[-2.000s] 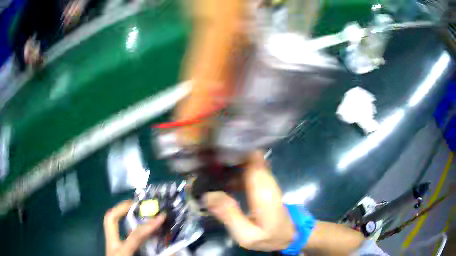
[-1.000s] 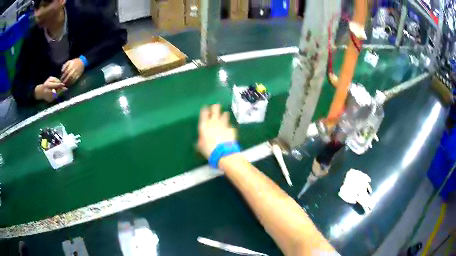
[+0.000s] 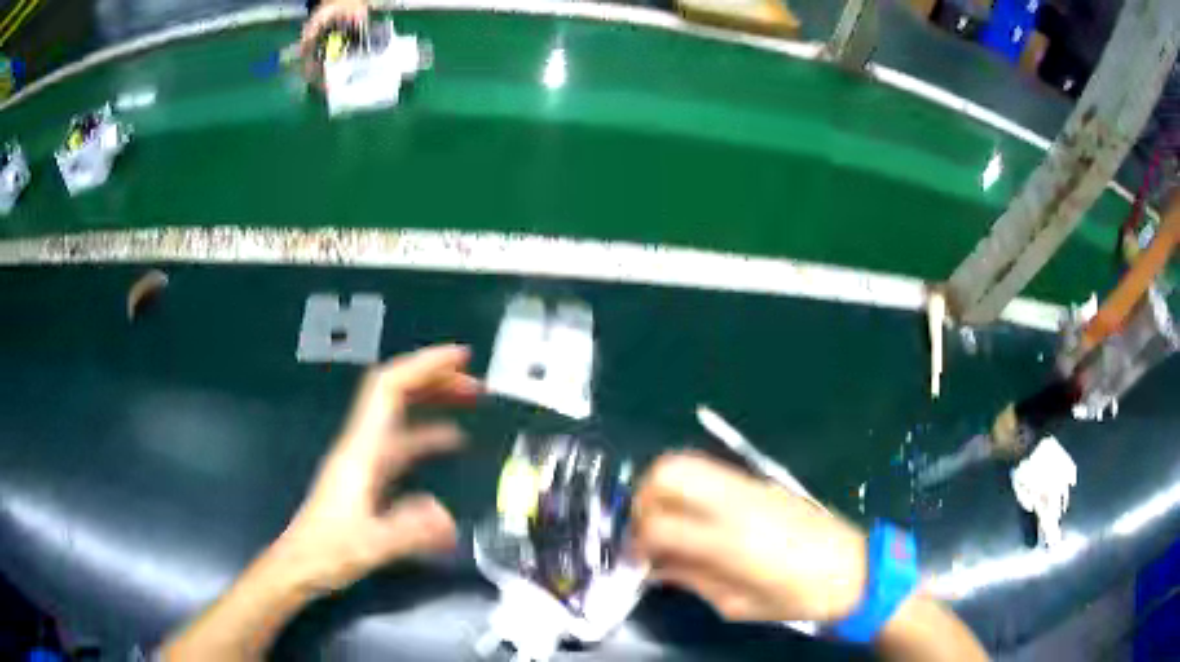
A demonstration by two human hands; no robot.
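Note:
A white adapter housing (image 3: 602,608) stands on the dark green bench low in the middle, its open side showing a crowded circuit board (image 3: 566,511) with a yellow block at left. My left hand (image 3: 395,466) is beside it at left, fingers apart and holding nothing. My right hand (image 3: 731,530), with a blue wristband, is at the housing's right edge, fingers curled against it. The fingertips are blurred. White tweezers (image 3: 751,453) lie behind my right hand. Stacked insulating sheets (image 3: 544,349) lie behind the housing, and a single insulating sheet (image 3: 340,330) lies further left.
The bright green conveyor (image 3: 621,155) carries more housings (image 3: 91,149) at left; another person's hand (image 3: 334,20) touches one. A metal post (image 3: 1055,194) stands at right. The glue gun (image 3: 1061,388), with its nozzle low, and a crumpled white item (image 3: 1044,485) are at right. A brown scrap (image 3: 146,294) is at far left.
The view has turned left and down to the bench. My right hand has come back from over the conveyor to a housing in front of me. My left hand has come into view.

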